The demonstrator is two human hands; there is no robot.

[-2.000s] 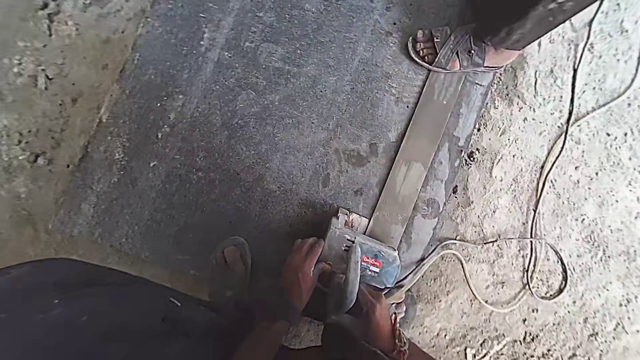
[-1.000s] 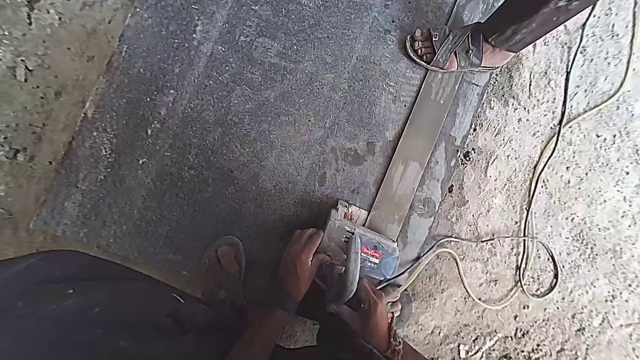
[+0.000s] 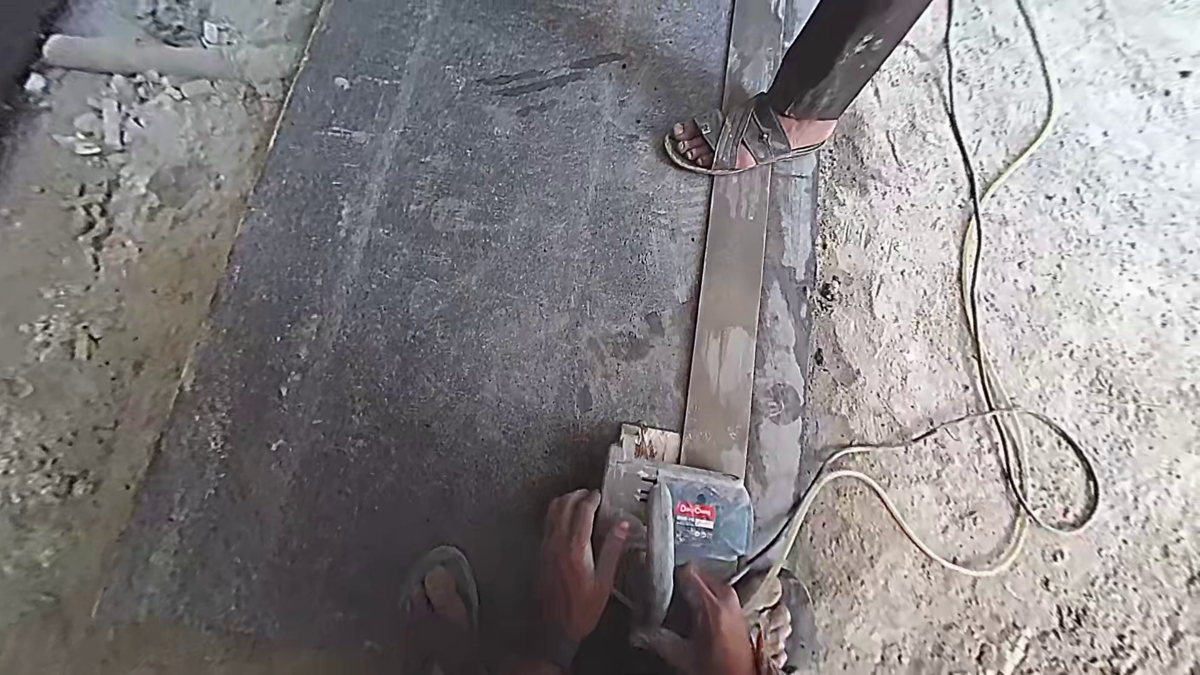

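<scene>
A corded cutter (image 3: 708, 516) with a blue motor housing and a grey handle sits at the bottom centre, on a dark stone slab (image 3: 450, 309). My left hand (image 3: 577, 562) rests against the left side of its metal guard, thumb and fingers apart. At the rear of the tool is my right hand (image 3: 703, 619), its fingers bent around the back of the handle; the grip is partly hidden. A long flat metal bar (image 3: 731, 309) lies on the slab and runs up from the cutter's front. The blade cannot be seen.
Another person's sandalled foot (image 3: 741, 141) presses on the bar. Two cables (image 3: 975, 281) loop over rough ground at the right. My own sandalled foot (image 3: 445, 591) stands on the slab at lower left. Rubble and a pipe (image 3: 169, 58) lie beyond the slab's left edge.
The view has turned and shifted, so the bar looks more upright. Both hands stay at the cutter, and the other person's foot stays on the bar.
</scene>
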